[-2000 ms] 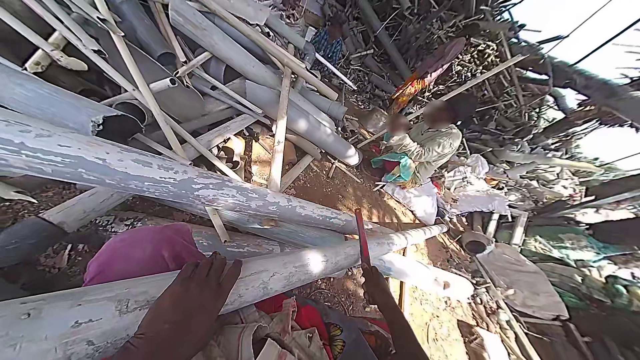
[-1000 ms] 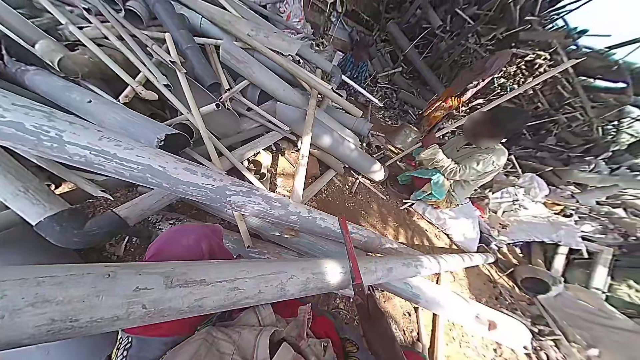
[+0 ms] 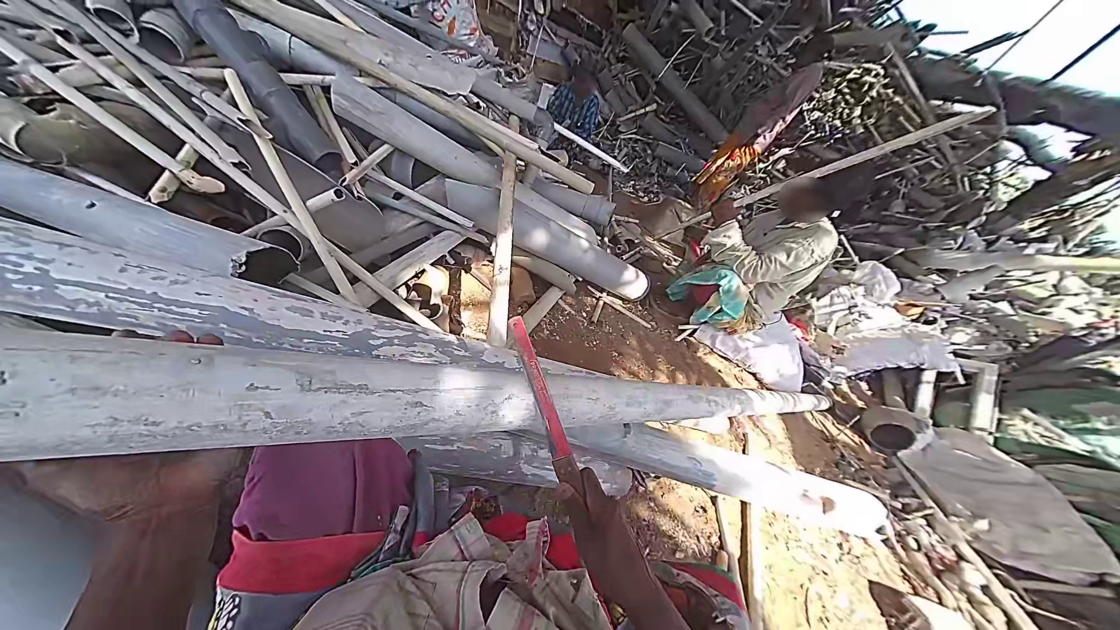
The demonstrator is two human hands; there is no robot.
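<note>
A long whitish plastic pipe (image 3: 350, 394) with a scraped, patchy surface lies across the view above my lap. At the left, my left hand (image 3: 131, 486) reaches around it from below, its fingertips showing over the pipe's upper edge. My right hand (image 3: 586, 499), below the pipe's middle, grips the handle of a red hacksaw blade or similar flat bladed tool (image 3: 541, 389). The blade crosses in front of the pipe, its tip above the upper edge. Whether it touches the pipe cannot be told. Another peeling pipe (image 3: 219, 302) lies just behind.
Pipes (image 3: 534, 232) and wooden sticks (image 3: 501, 254) are heaped at upper left. A person (image 3: 774, 254) sits on the ground at right, holding a stick. White sacks (image 3: 761, 354) lie beside them. Another person (image 3: 575, 105) is farther back. A short pipe piece (image 3: 892, 430) lies at right.
My left hand rested on top of the pipe two seconds ago; now it is around the pipe from below. The red tool stays in my right hand. The view has shifted left.
</note>
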